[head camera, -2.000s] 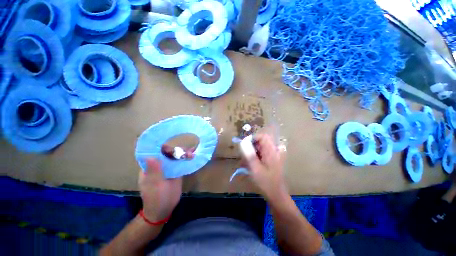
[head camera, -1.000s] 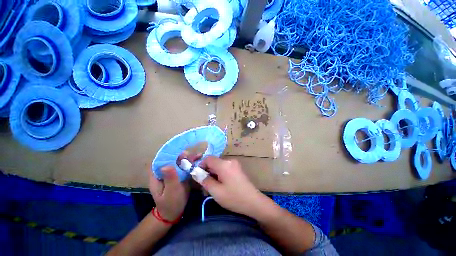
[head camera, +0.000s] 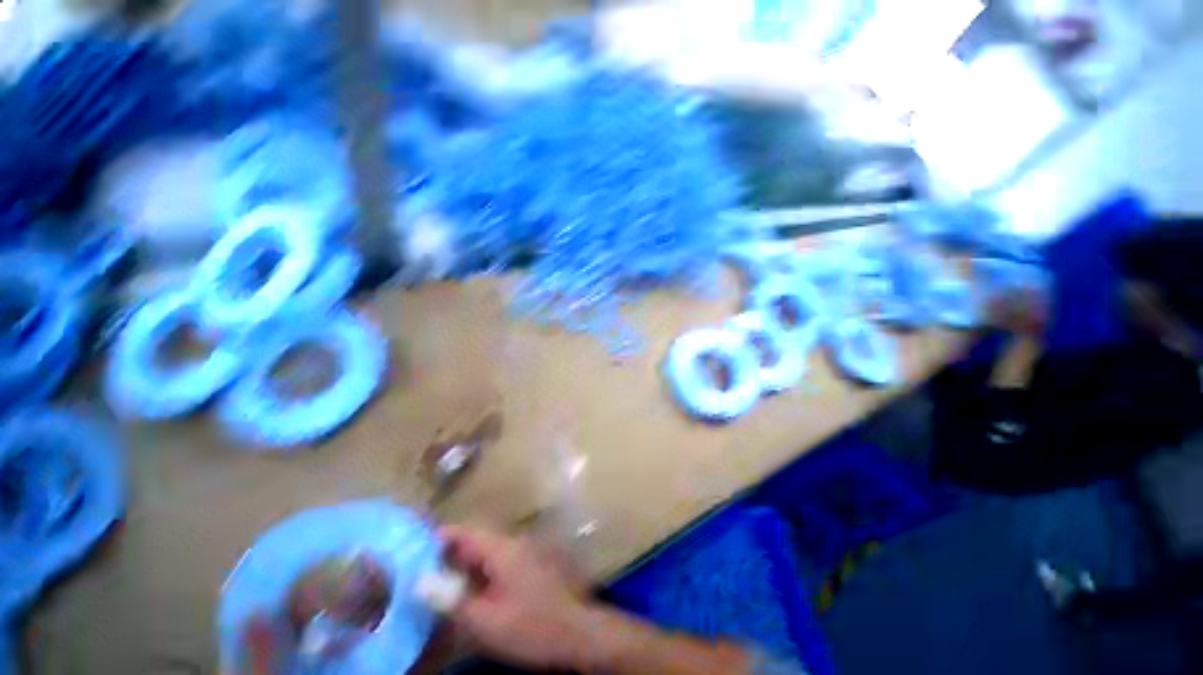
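Note:
The frame is blurred. A light-blue pleated ring (head camera: 271, 574) is held up at the bottom left, its lower part cut off by the picture's edge. My left hand (head camera: 346, 600) holds it, with fingers showing through its open centre. My right hand (head camera: 508, 593) is at the ring's right edge, with white-covered fingertips touching or close to the rim. Whether it grips the ring or a cord cannot be told. The glue spot (head camera: 454, 458) lies on a brown stained patch beyond the hands.
A ring cluster (head camera: 304, 405) lies beside a grey post (head camera: 368, 158). Collared rings (head camera: 99, 481) are at far left. A tangled cord pile (head camera: 594, 172) is at the back. Flat rings (head camera: 714, 373) spread right toward a person in dark clothing (head camera: 1055, 409). A blue bin (head camera: 712, 593) is below the bench edge.
The view has swung to the right, and the held ring now sits lower left in the picture. My right hand has moved from the ring's centre to its right edge.

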